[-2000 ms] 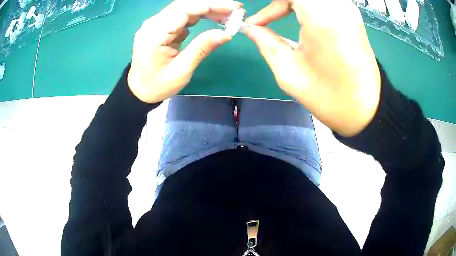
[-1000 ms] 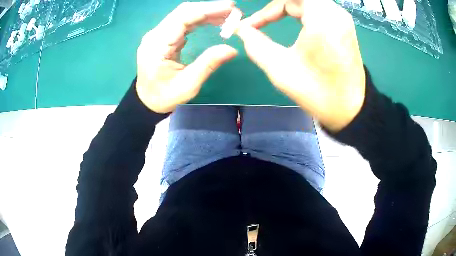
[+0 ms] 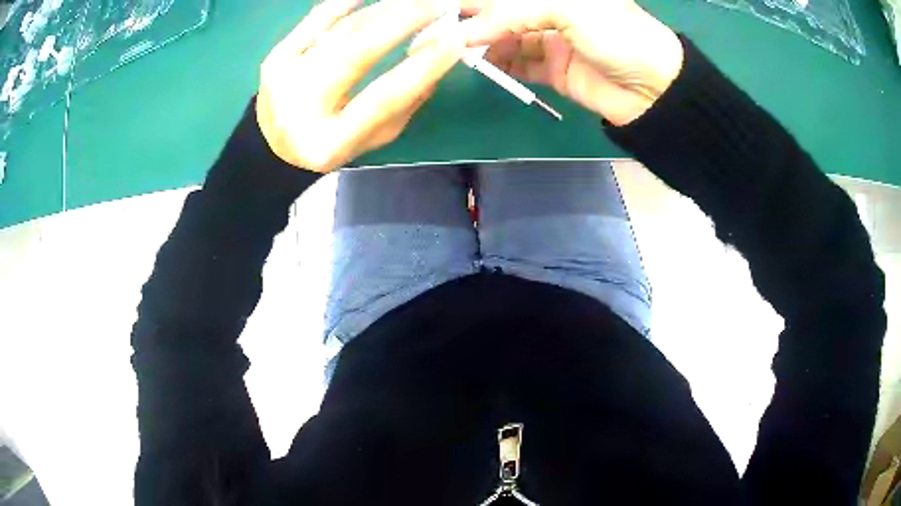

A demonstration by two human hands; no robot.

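A thin white rod with a narrow darker tip points down and to the right between my hands, above the green bench. My left hand grips its upper end, where a whitish fitting shows partly between the fingertips. My right hand is at the top centre, its fingers curled close behind and beside the rod's upper end. Its fingertips overlap the left hand's, and whether they grip the part cannot be told.
A clear tray with small white parts lies at the upper left of the green bench. Another clear tray is cut off at the upper right. A brown cardboard piece shows at the lower right edge.
The rod, mostly hidden by my right hand before, now shows, tip pointing down-right. My left fingers have closed around its upper end. My right hand has moved up and turned.
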